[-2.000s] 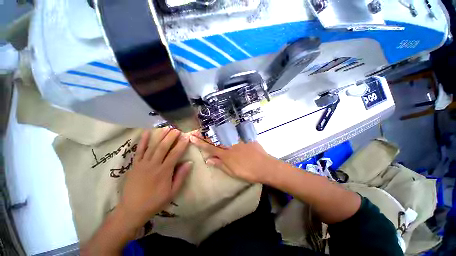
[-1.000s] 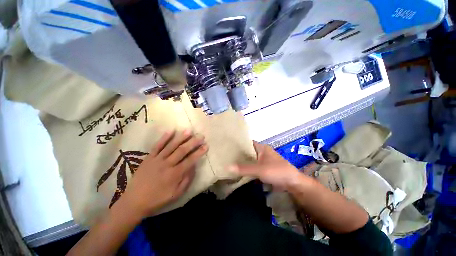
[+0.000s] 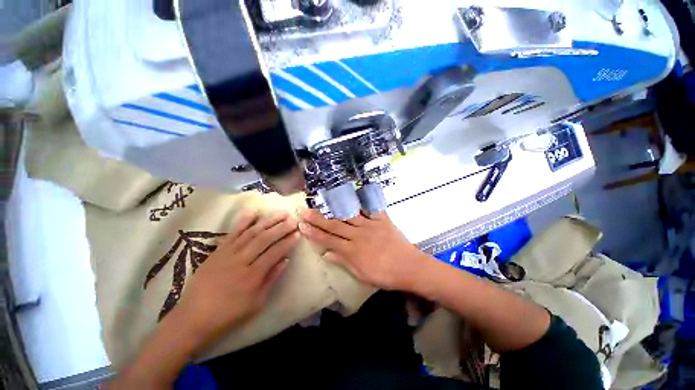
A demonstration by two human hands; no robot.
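A khaki motif panel (image 3: 126, 251) with a dark brown leaf sprig and lettering lies under the sewing machine head (image 3: 320, 84). A seam runs down it from the lamp-lit needle area (image 3: 305, 194). My left hand (image 3: 248, 259) lies flat on the panel left of the seam, fingertips just in front of the needle area. My right hand (image 3: 366, 247) lies on the panel right of the seam, fingertips close to the left ones, below the twin grey cylinders (image 3: 357, 199). Both hands press the cloth and grip nothing. The needle tip itself is hidden.
The control panel (image 3: 560, 154) and a dark slim item (image 3: 493, 180) are on the machine bed at the right. Khaki pieces (image 3: 564, 297) with white tags heap at lower right, over a blue bag (image 3: 514, 238). A white surface (image 3: 57, 282) shows at the left.
My right hand has moved from the panel's near right edge up to the needle area. My left hand has stayed on the panel, now nearer the needle. The cloth has fed away under the machine.
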